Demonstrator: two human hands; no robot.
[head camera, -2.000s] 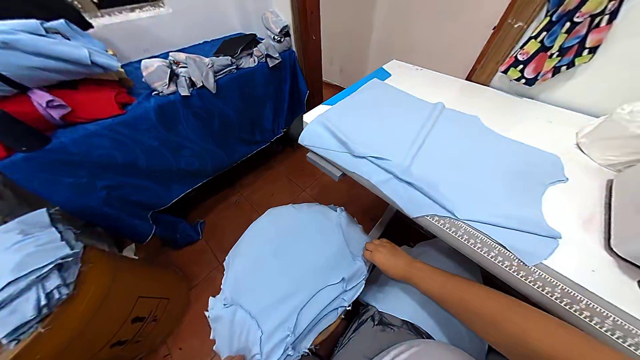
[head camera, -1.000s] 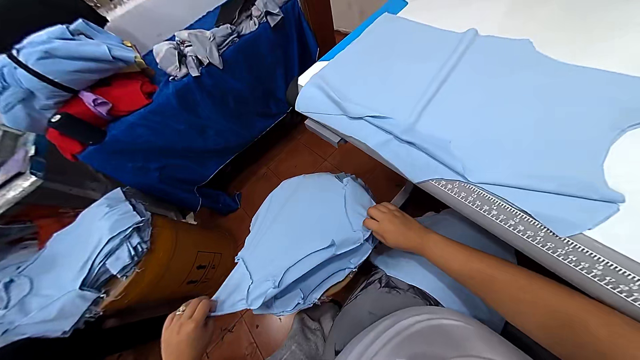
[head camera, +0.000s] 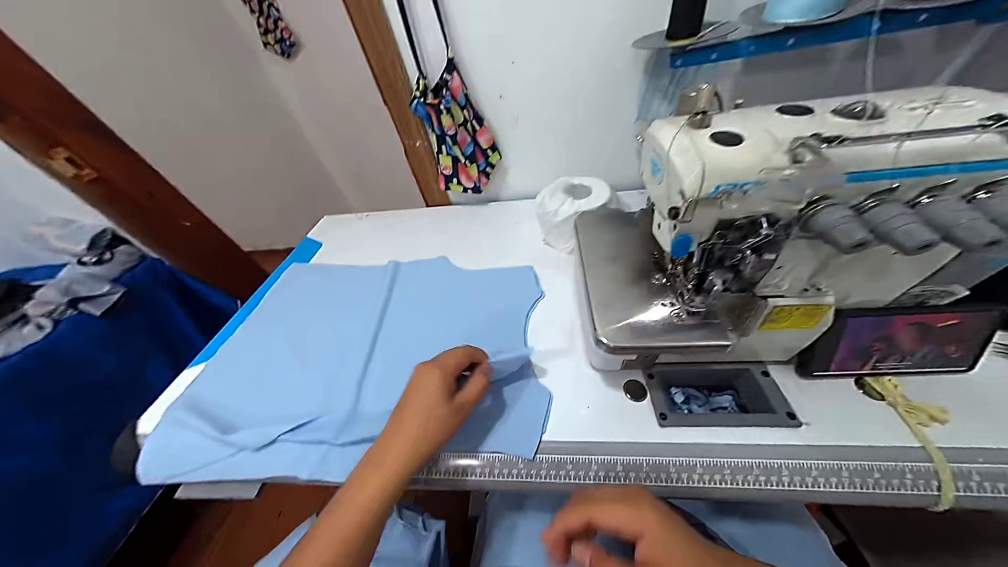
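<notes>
A light blue cut fabric piece (head camera: 315, 339) lies on the white sewing table, its left end hanging over the edge. My left hand (head camera: 449, 394) pinches a raised fold of it near the curved cutout on its right side. Below the table's front edge, my right hand (head camera: 630, 528) is over light blue fabric on my lap, fingers loosely curved and apart, with nothing seen in them. More light blue fabric (head camera: 409, 539) shows at the bottom, left of that hand. An overlock sewing machine (head camera: 787, 205) stands to the right of the fabric piece.
A measuring tape (head camera: 669, 472) runs along the table's front edge. A recessed scrap tray (head camera: 724, 398) and a phone (head camera: 902, 339) are by the machine. A white roll in plastic (head camera: 571, 209) stands behind. Blue cloth (head camera: 71, 425) covers a surface at left.
My left hand has moved from the light blue bundle below to the fabric piece on the table. My right hand has let go of the bundle. The view has swung right to the machine.
</notes>
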